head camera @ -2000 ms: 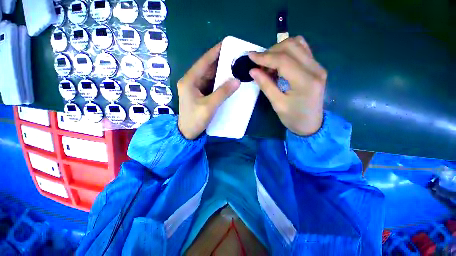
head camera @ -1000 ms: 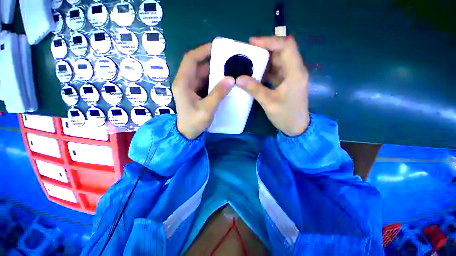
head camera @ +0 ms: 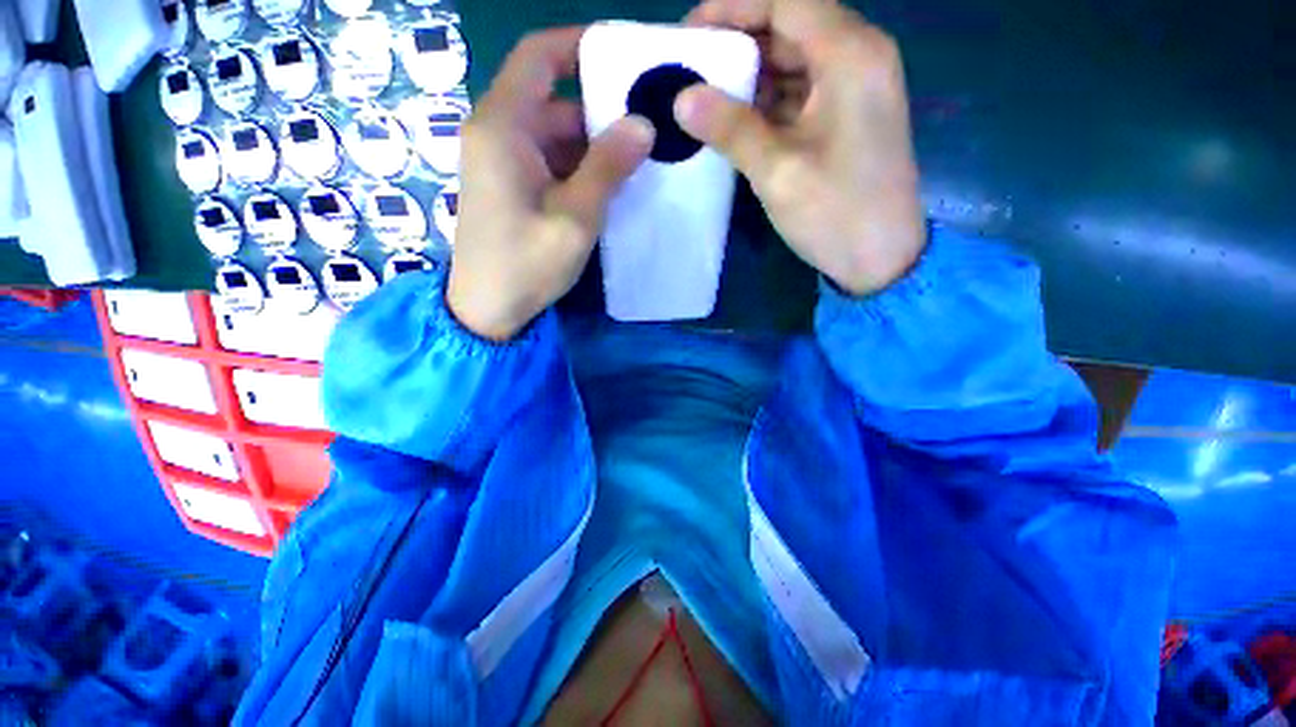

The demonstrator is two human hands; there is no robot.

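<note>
A white rounded rectangular power bank housing (head camera: 662, 256) is held upright in front of me, its lower end towards my body. A round black display cover (head camera: 665, 111) lies on its upper part. My left hand (head camera: 533, 185) grips the housing's left edge, its thumb on the cover's lower left rim. My right hand (head camera: 832, 142) grips the right edge, its thumb on the cover's right side. The fingers behind the housing are partly hidden. Both hands are bare.
A sheet of silvery-white round lenses (head camera: 303, 145) lies at left on the dark green bench (head camera: 1109, 213). White housings (head camera: 64, 171) lean together at far left. A red divided rack (head camera: 228, 412) with white units stands below the bench edge.
The right fingers have let go of the cover's rim and now hold the housing's edge, with the thumb on the cover. Housing and hands have moved up in view. The knife has left view.
</note>
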